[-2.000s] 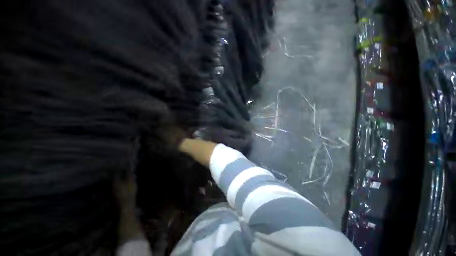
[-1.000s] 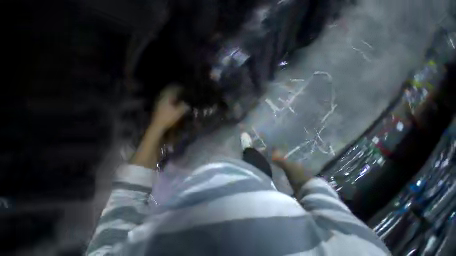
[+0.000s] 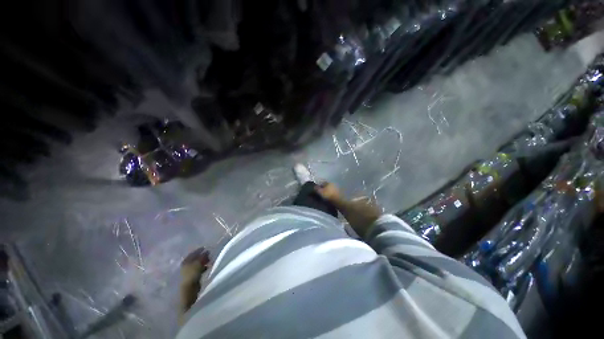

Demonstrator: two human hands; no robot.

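Dark hanging garments (image 3: 265, 73) fill the top left and top middle, beyond both my hands. Small white labels and shiny plastic show among them. My right hand (image 3: 338, 198) is in front of my body, above my shoe, with its fingers bent; I see nothing held in it, but its grip is unclear. My left hand (image 3: 193, 265) is low at my left side, dark and blurred, partly cut off by my striped shirt; I cannot tell its finger shape. A dark glossy plastic bundle (image 3: 155, 159) lies on the floor at left, at the foot of the garments.
The grey concrete floor (image 3: 265, 179) has pale strings (image 3: 397, 149) scattered over it. Shiny wrapped stock (image 3: 530, 245) lines the right side, with some blue and yellow-green parts. A grey metal frame (image 3: 30, 291) stands at the lower left. My shoe (image 3: 302, 173) shows ahead of me.
The view has turned left, and the floor bundle and metal frame have come into sight. My left hand has left the dark garments and dropped to my side. My right hand is nearer my body's middle.
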